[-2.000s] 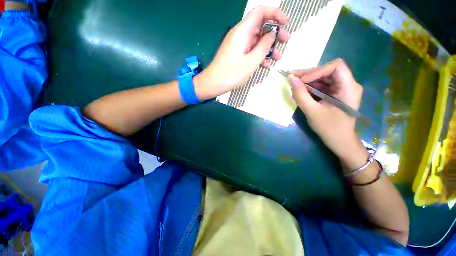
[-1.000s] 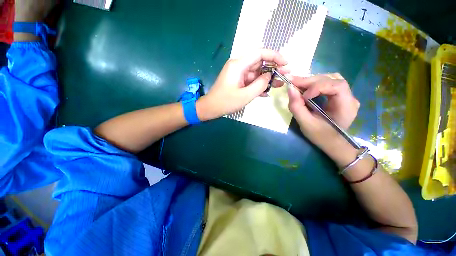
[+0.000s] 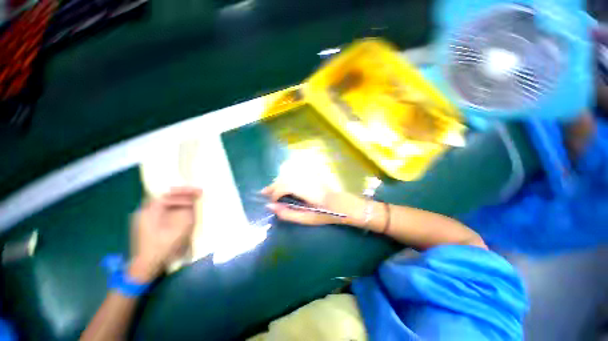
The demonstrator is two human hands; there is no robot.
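The frame is blurred. My left hand [image 3: 162,230], with a blue wrist strap [image 3: 125,276], is over the left side of the cream sheet [image 3: 223,200], fingers bent. Whether the small unit is in it cannot be made out. My right hand [image 3: 303,203] holds the tweezers [image 3: 313,208], a slim dark and silver tool, just right of the sheet, with the tip pointing left. The strips on the sheet are too blurred to tell.
A yellow tray [image 3: 320,101] with amber pieces stands beyond my right hand. A light blue fan [image 3: 460,100] is at the far right, with a person's blue sleeve [image 3: 527,213] below it. A white edge strip [image 3: 100,156] crosses the bench. A small pale strip piece [image 3: 20,247] lies far left.
The view has swung right, bringing the fan and the whole yellow tray into sight. My hands, together at the unit a second ago, are now apart. The right still holds the tweezers.
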